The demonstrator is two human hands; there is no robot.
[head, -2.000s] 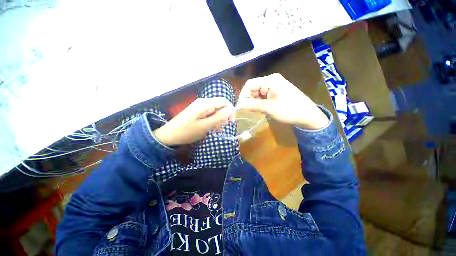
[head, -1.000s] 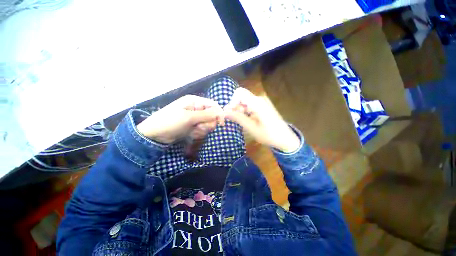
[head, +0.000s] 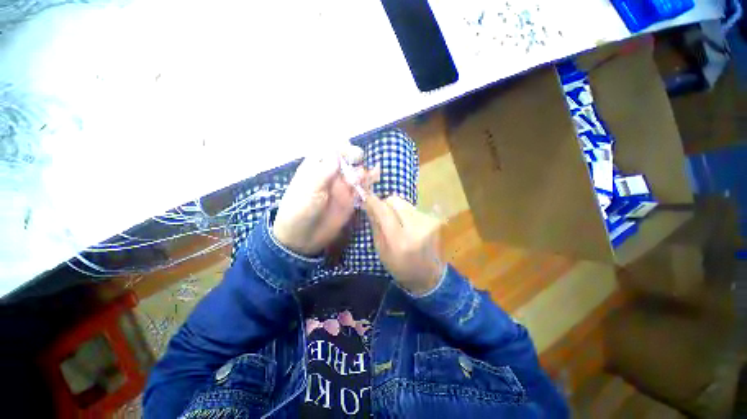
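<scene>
A small white cable bundle (head: pixel 352 175) lies between my two hands above the lap. My left hand (head: pixel 318 200) holds it, palm partly turned up, with the bundle across the fingers. My right hand (head: pixel 405 237) is just right of it and lower, its fingertips touching the bundle's lower end. Whether a tie is on the bundle cannot be told. Loose white cables (head: pixel 176 223) hang over the table edge left of my left hand.
The white table (head: pixel 237 98) runs across the top, with a black smartphone (head: pixel 422 45), scattered small pieces (head: pixel 512 26) and blue packs (head: pixel 653 11). A carton (head: pixel 524 164) with small blue-white boxes (head: pixel 600 168) stands right. A red stool (head: pixel 98 360) is lower left.
The loose strand seen between my hands two seconds ago is now a compact bundle in my left hand. My right hand has moved lower, with its fingertips on the bundle. The view has shifted.
</scene>
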